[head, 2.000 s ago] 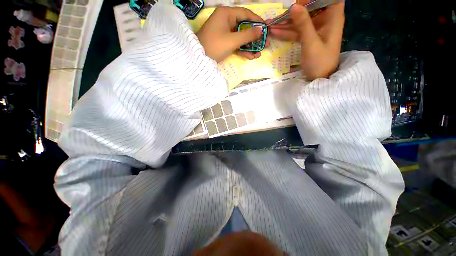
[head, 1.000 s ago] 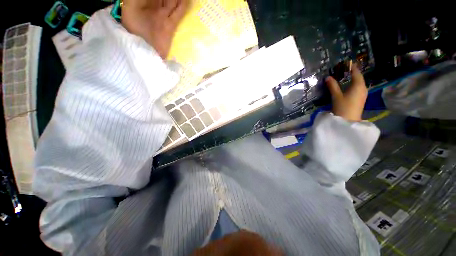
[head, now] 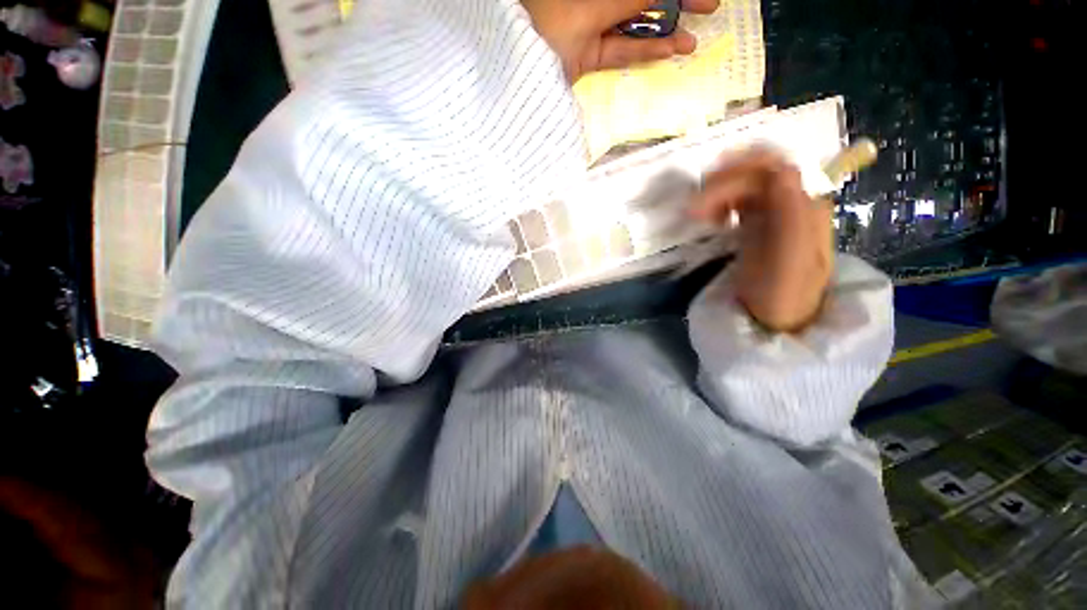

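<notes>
My left hand (head: 626, 38) is at the top edge, partly cut off. It holds a dark, rounded watch housing (head: 653, 18) over the yellow adhesive sheet (head: 668, 101). My right hand (head: 772, 232) is blurred, over the right part of the white backing paper (head: 685, 179). The tweezers' yellowish rear end (head: 855, 160) sticks out beyond it at the upper right; their tips are too blurred to place. Grey square pads (head: 539, 268) on a strip lie beside my left sleeve.
A long pale pad strip (head: 141, 155) runs down the left of the dark green mat (head: 244, 101). A slotted white sheet (head: 308, 36) is partly behind my left sleeve. Crinkled clear film (head: 1043, 316) and labelled packages (head: 971, 483) are at the right, by a yellow line (head: 942, 347).
My right hand was beside the housing at first, then reached right past the mat's edge. It is now back over the white paper. The view swung right and back.
</notes>
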